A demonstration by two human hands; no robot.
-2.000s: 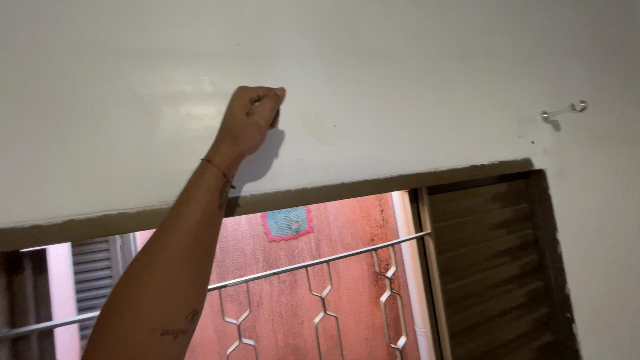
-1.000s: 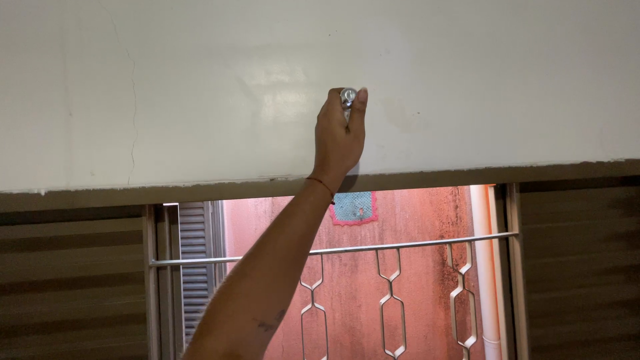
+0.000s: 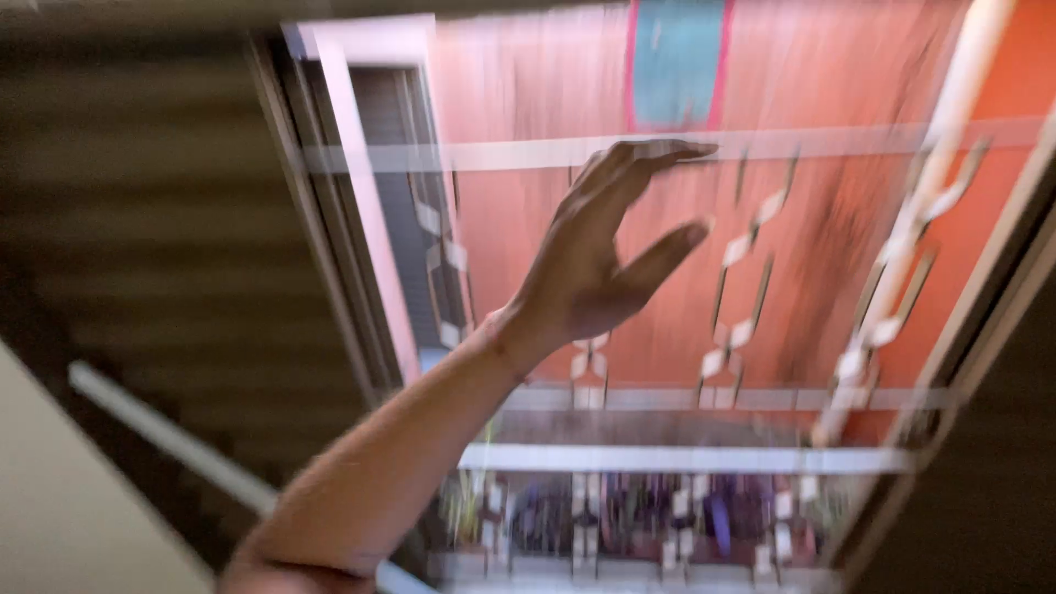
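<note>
My left hand (image 3: 610, 239) reaches up from the lower left, in front of a window grille of pale metal bars (image 3: 528, 154). Its fingers and thumb are apart, and nothing shows between them. The fingertips overlap the upper bar in the view; whether they touch it cannot be told through the blur. A thin reddish band is around the wrist. Behind the grille hangs a teal cloth with a pink edge (image 3: 675, 66) on a reddish wall (image 3: 528, 247). My right hand is out of view.
A dark slatted shutter (image 3: 181, 223) stands left of the opening, and a dark panel (image 3: 990, 462) is at the right. A pale bar (image 3: 173, 437) slants behind my forearm. Plants (image 3: 470, 511) show low behind the grille. Part of a light wall (image 3: 66, 495) is at lower left.
My left hand was closed at the wall above the window, with a small metal piece showing at its fingers; now it is open and lower, before the grille. The view has tilted down.
</note>
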